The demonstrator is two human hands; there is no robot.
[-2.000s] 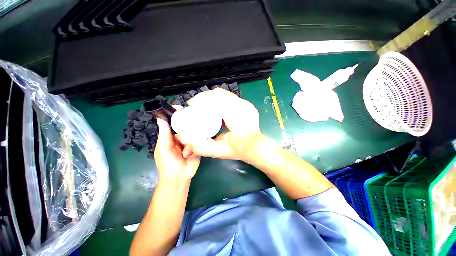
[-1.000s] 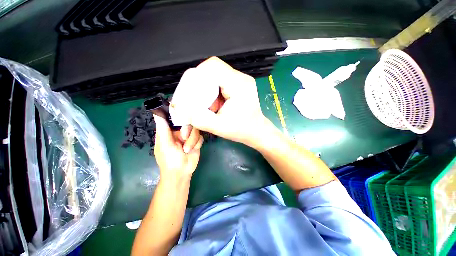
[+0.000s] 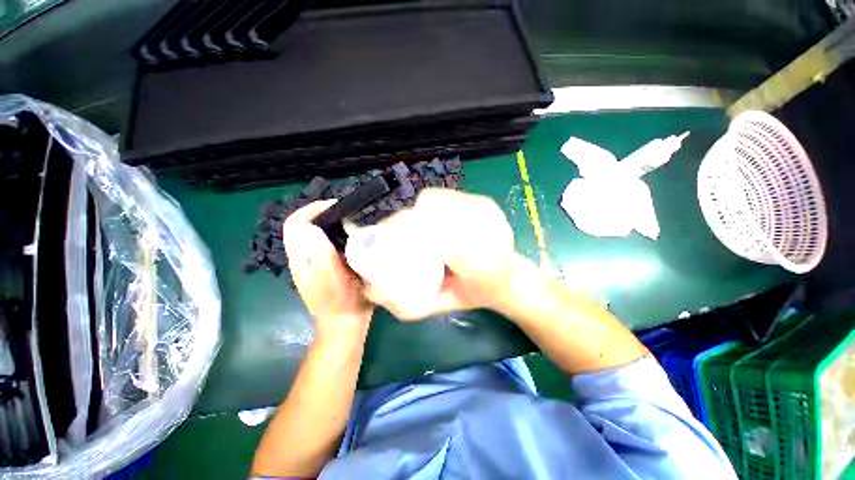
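My left hand (image 3: 322, 267) holds a black plastic housing (image 3: 359, 203), its squarish end pointing up and to the right. My right hand (image 3: 478, 248) holds a white glue bottle (image 3: 398, 262) against the housing's near side. The bottle is overexposed and blends with the fingers; its nozzle cannot be made out. Behind and beside the hands lies a loose heap of small dark rubber pads (image 3: 273, 236) on the green bench, partly hidden by the hands.
Stacked black parts trays (image 3: 328, 84) stand behind, with finished parts (image 3: 211, 36) at the top left. A plastic liner bag (image 3: 178, 309) is at left. A white cloth with a spare bottle (image 3: 611, 199), a perforated basket (image 3: 750, 192) and a green crate (image 3: 764, 394) are at right.
The housing has turned in my left hand, from its hollow end facing upper left to pointing upper right. My right hand with the bottle has moved slightly right and down. The whole view has shifted slightly.
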